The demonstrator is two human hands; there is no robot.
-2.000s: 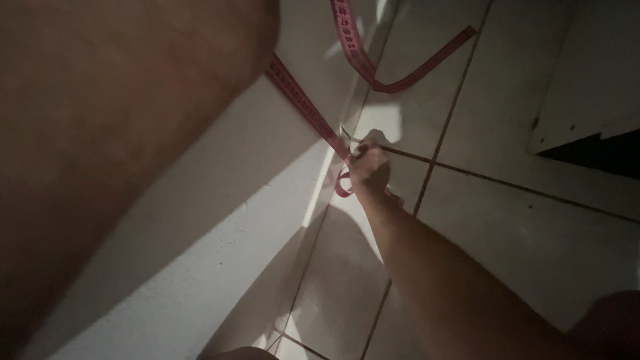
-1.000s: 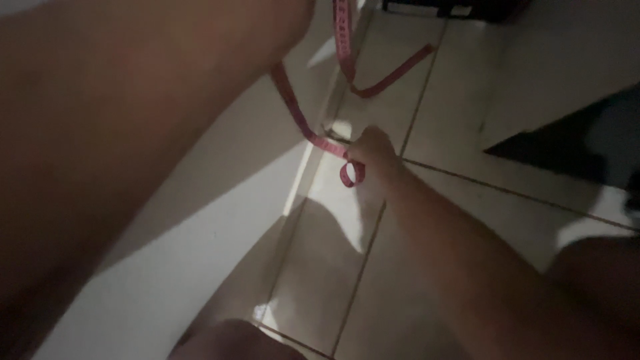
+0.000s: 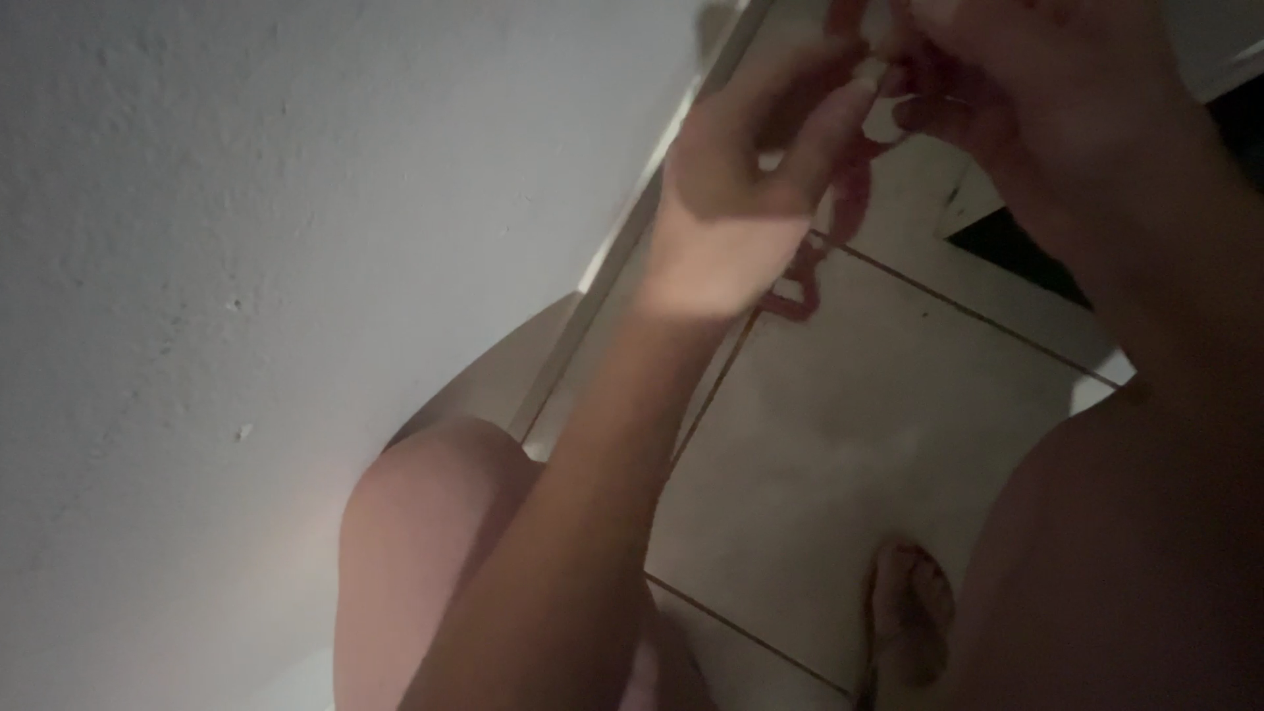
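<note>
My left hand (image 3: pixel 741 188) reaches up in the upper middle of the head view, its thumb and fingers pinching a part of a red measuring tape (image 3: pixel 851 197). Close against it at the top right is my right hand (image 3: pixel 1027 89), dim and blurred, its fingers also on the tape. Below the fingers the tape hangs in a strip that ends in a small loop over the floor tiles. The fingertips hide where the tape runs between the two hands.
A pale rough wall (image 3: pixel 247 296) fills the left side, with a baseboard (image 3: pixel 632 222) along its foot. Tiled floor (image 3: pixel 839 425) lies below the hands. My knees and a foot (image 3: pixel 908 612) are low in view. A pale object with a dark opening (image 3: pixel 1017 252) stands at the right.
Earlier one hand held the tape low by the baseboard. Now both hands are together at the tape. The limb that covered the upper left is gone from there, and the view has shifted.
</note>
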